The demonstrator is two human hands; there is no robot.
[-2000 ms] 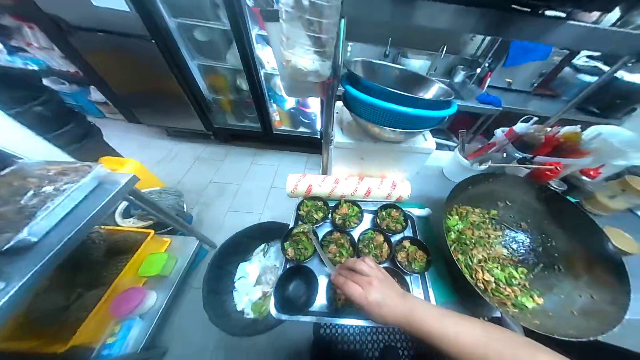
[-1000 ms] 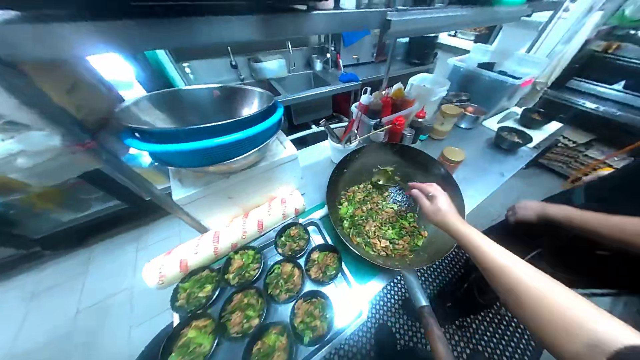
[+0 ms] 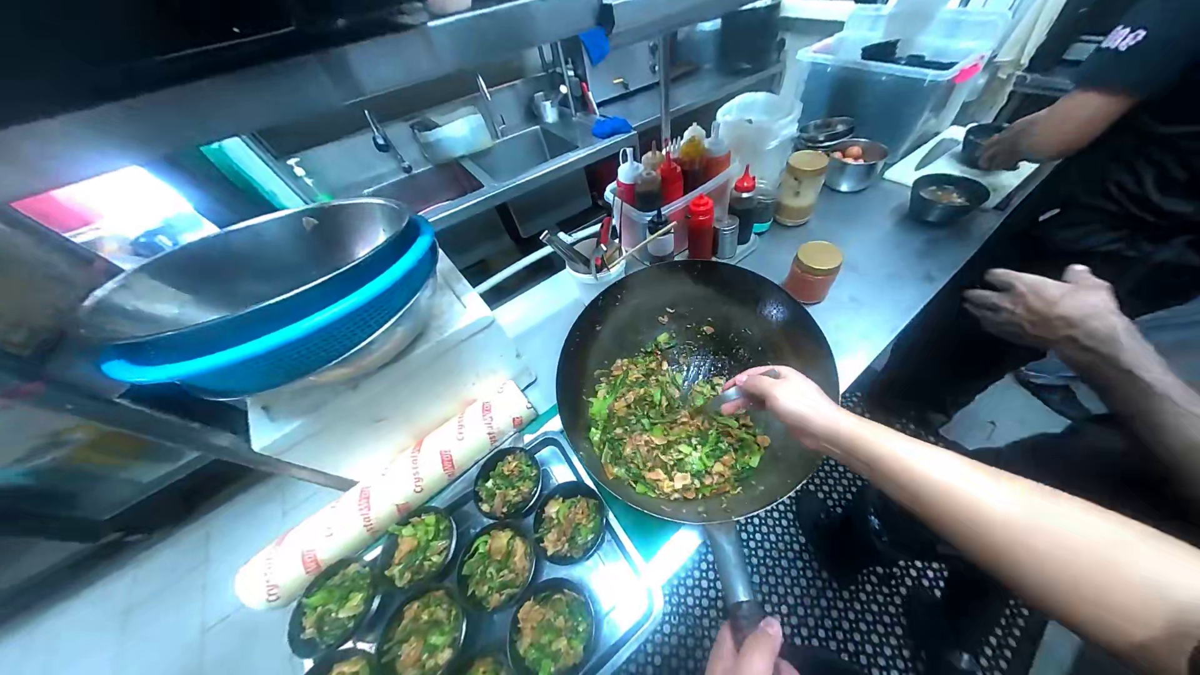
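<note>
A dark metal wok (image 3: pixel 698 511) holds chopped green vegetables with browned pieces (image 3: pixel 675 441). My right hand (image 3: pixel 783 398) grips a metal spoon (image 3: pixel 727 398) whose lower end is at the food. At the bottom edge my left hand (image 3: pixel 750 652) is closed around the wok's handle (image 3: pixel 733 567). Left of the wok, several small black bowls (image 3: pixel 497 567) filled with the same food stand on a metal tray (image 3: pixel 642 586). A roll of printed plastic wrap (image 3: pixel 384 497) lies along the tray's far left side.
A steel bowl (image 3: pixel 253 272) is nested in a blue colander (image 3: pixel 309 328) at left. Sauce bottles (image 3: pixel 700 225), a tub of utensils (image 3: pixel 595 272) and a lidded jar (image 3: pixel 814 272) stand behind the wok. At right are two people's arms, one hand (image 3: pixel 1050 305) near the counter edge, another at a cutting board (image 3: pixel 905 169).
Two seconds ago my right hand was over the bowls on the tray; now it is in the wok with the spoon. My left hand has come into view on the handle. The view has swung right.
</note>
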